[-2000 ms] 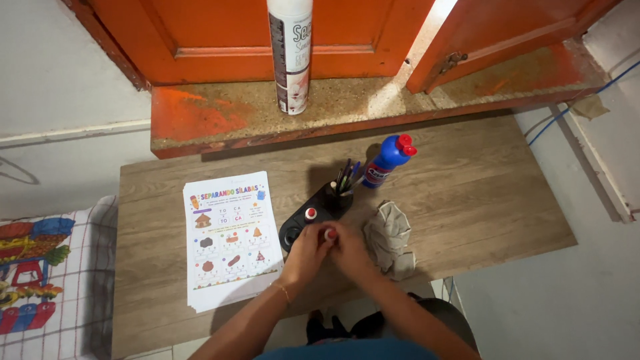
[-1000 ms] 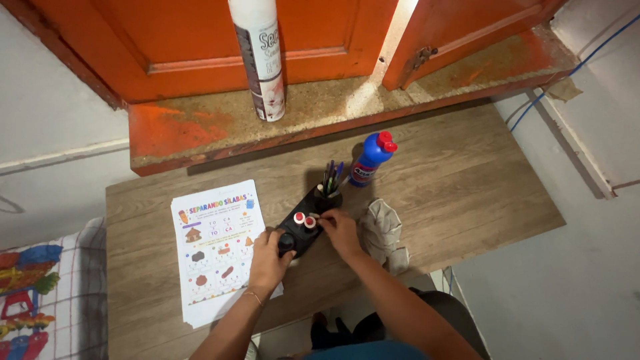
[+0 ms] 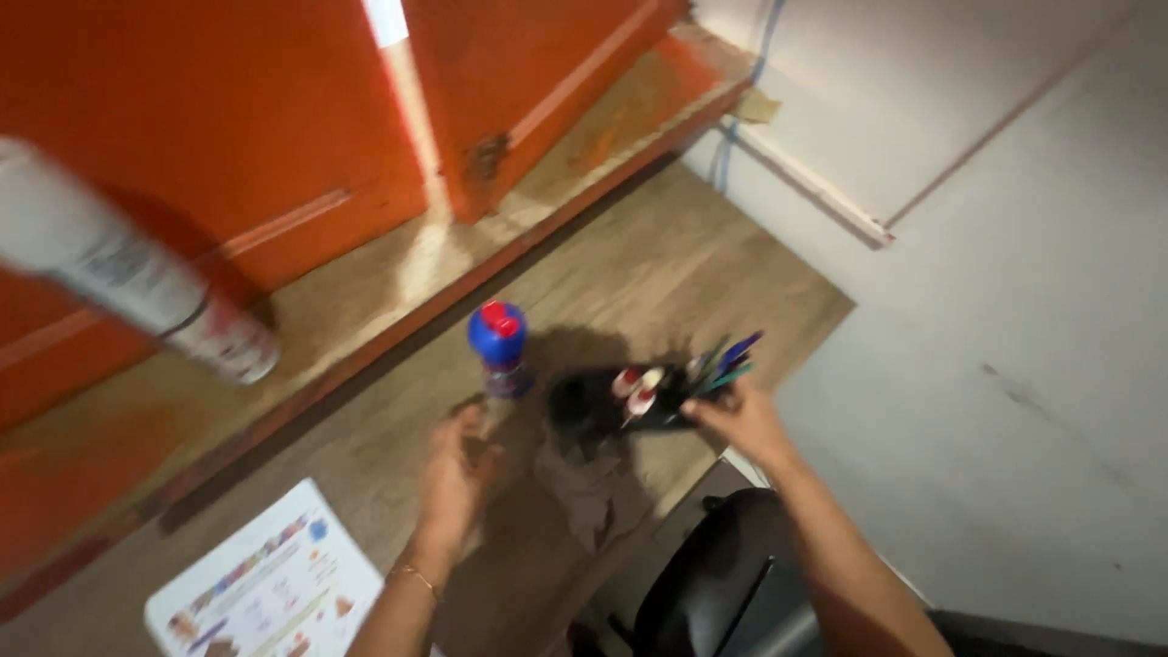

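My right hand (image 3: 741, 422) grips the pen-cup end of a black desk organizer (image 3: 593, 388), which holds several pens (image 3: 725, 362) and small red-and-white items (image 3: 637, 391). My left hand (image 3: 459, 474) is apart from it, fingers spread, with nothing in it. Between the left hand and the ledge stands a blue plastic bottle with a red cap (image 3: 498, 338). A crumpled light cloth (image 3: 589, 488) lies below the organizer, partly in shadow. The view is blurred.
Printed worksheets (image 3: 274, 584) lie at the lower left of the wooden table (image 3: 666, 246). A tall spray can (image 3: 137, 265) stands on the ledge (image 3: 365, 319) before orange shutters. A black chair (image 3: 730, 575) is at the near edge, a wall at right.
The organizer has moved from between the worksheets and the cloth to the table's right part, with my right hand on it. My left hand has come off it. The view has swung strongly right.
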